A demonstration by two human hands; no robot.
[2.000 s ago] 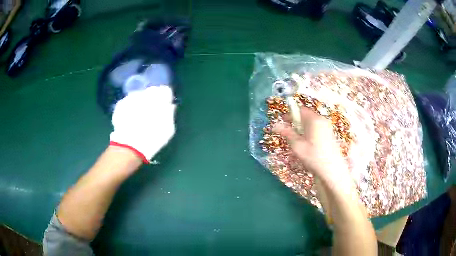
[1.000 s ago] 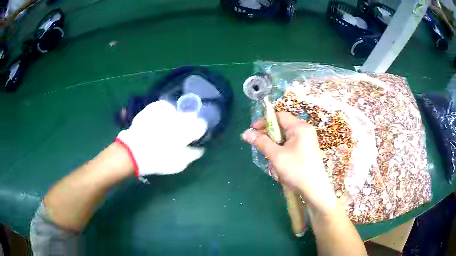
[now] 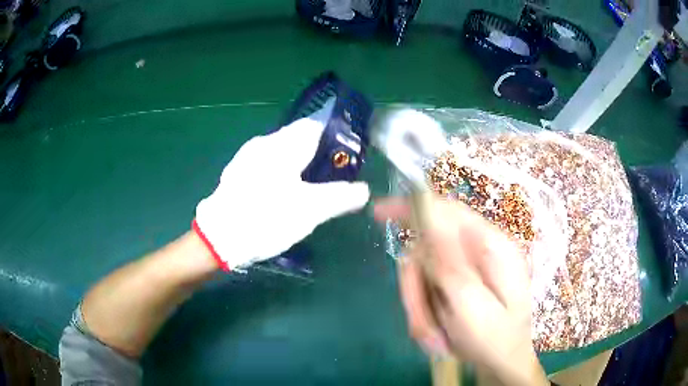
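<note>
My left hand (image 3: 273, 197), in a white knitted glove with a red cuff edge, grips a dark fan unit (image 3: 343, 124) and holds it turned on its side. A copper-coloured round piece (image 3: 341, 159) shows on the fan's dark body. My bare right hand (image 3: 469, 283) is closed around the wooden handle of a hammer (image 3: 411, 139). The hammer head is blurred and raised just right of the fan, apart from it. An open clear bag (image 3: 592, 249) of small copper pieces lies at the right, partly behind my right hand.
Several dark fans (image 3: 502, 38) lie along the far side of the green surface (image 3: 151, 166), more at the upper left. A pale metal post (image 3: 607, 68) stands at the upper right. A dark bag (image 3: 664, 207) lies at the right edge, with cardboard (image 3: 585, 371) below the copper bag.
The fan has been turned from its blade face onto its side, showing the copper piece. My left hand moved right. My right hand shifted its hold along the hammer handle, and the head moved slightly right.
</note>
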